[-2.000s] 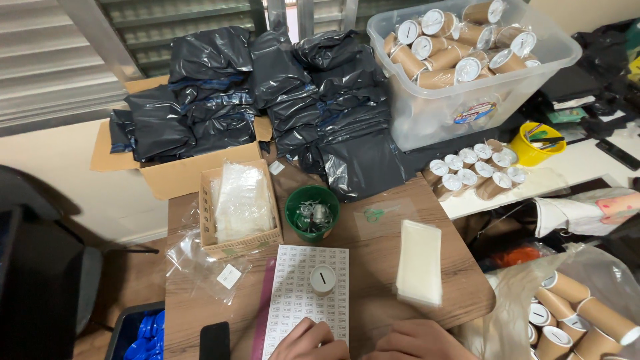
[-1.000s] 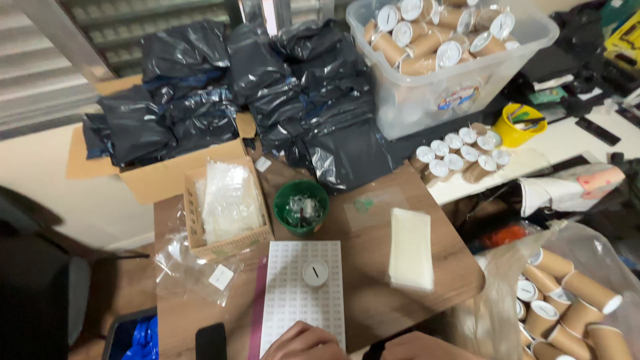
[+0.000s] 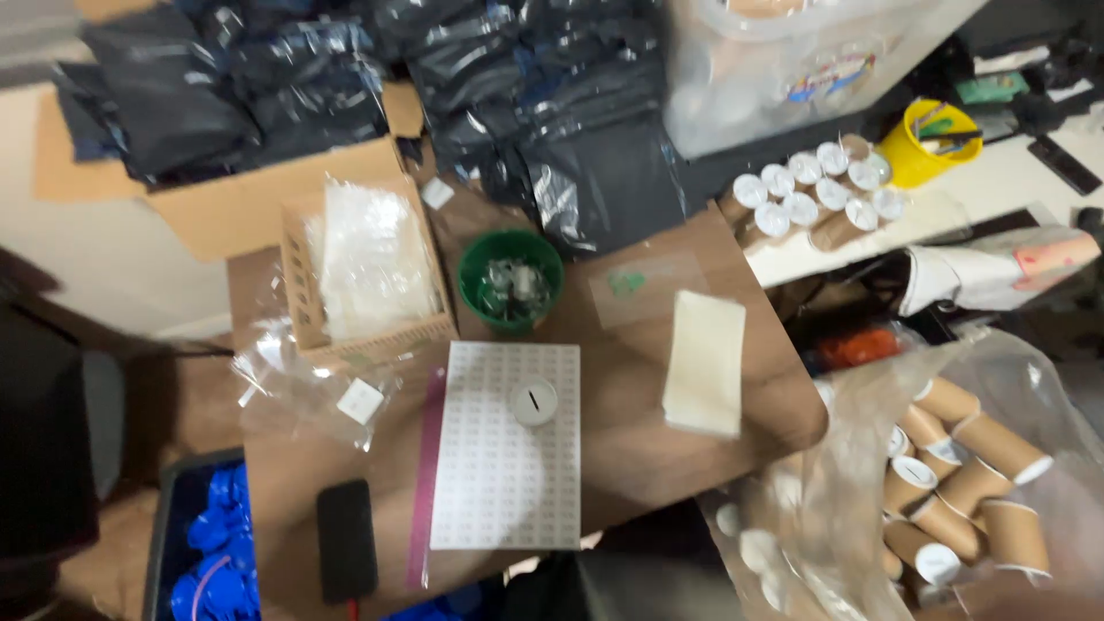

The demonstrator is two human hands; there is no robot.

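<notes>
A blurred, skin-toned shape at the bottom right edge appears to be my right hand, by the plastic bag of cardboard tubes; its fingers and any hold are unclear. My left hand cannot be made out; small pale patches show at the table's near edge. On the table, a printed sheet of small labels lies over a purple-edged sheet, and a round white lid with a dark slot rests on it. A stack of cream paper slips lies to the right. Behind stands a green bowl of small metallic-looking pieces.
A basket of clear plastic bags, a loose plastic bag and a black phone occupy the left side. Dark plastic packages and a clear bin are behind. Lidded tubes stand near a yellow cup.
Both hands have left the near edge of the label sheet. A blurred hand shape now shows at the tube bag, lower right. The view has tilted down.
</notes>
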